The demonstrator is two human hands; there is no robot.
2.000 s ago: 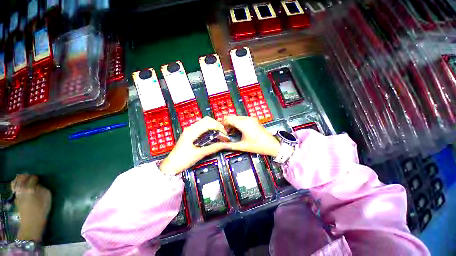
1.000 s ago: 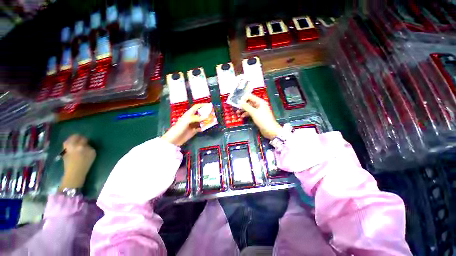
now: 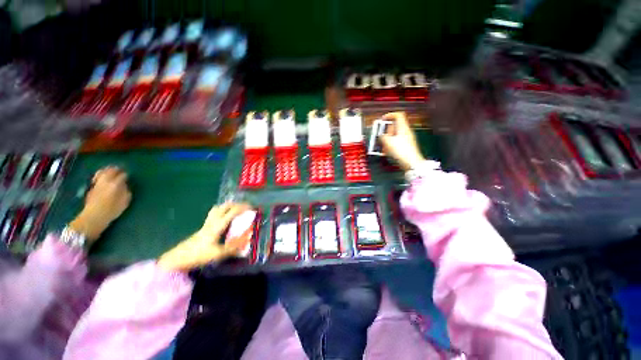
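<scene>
My left hand point(image 3: 211, 238) has its fingers around a flat white piece point(image 3: 241, 230), over the near-left pocket of a clear blister tray point(image 3: 309, 191). My right hand point(image 3: 399, 140) pinches a flat white-edged piece point(image 3: 378, 137) over the tray's back right. Blur hides what both pieces are. Several open flip phones point(image 3: 285, 144) stand in the back row, pale halves away from me, red keypads towards me. Several red-edged blocks, apparently face-down phones point(image 3: 325, 228), lie in the near row with dark and white faces.
Another person's hand point(image 3: 105, 200) rests on the green bench at left, beside more trayed phones point(image 3: 31, 172). A tray of open phones point(image 3: 151, 84) sits back left, a blue pen point(image 3: 193, 155) before it. Small red phones point(image 3: 385, 88) stand at back. Stacked trays point(image 3: 534, 169) are at right.
My hands have moved apart: the left down to the near-left pocket, the right outward to the back right, each with its flat piece. The camera view has shifted.
</scene>
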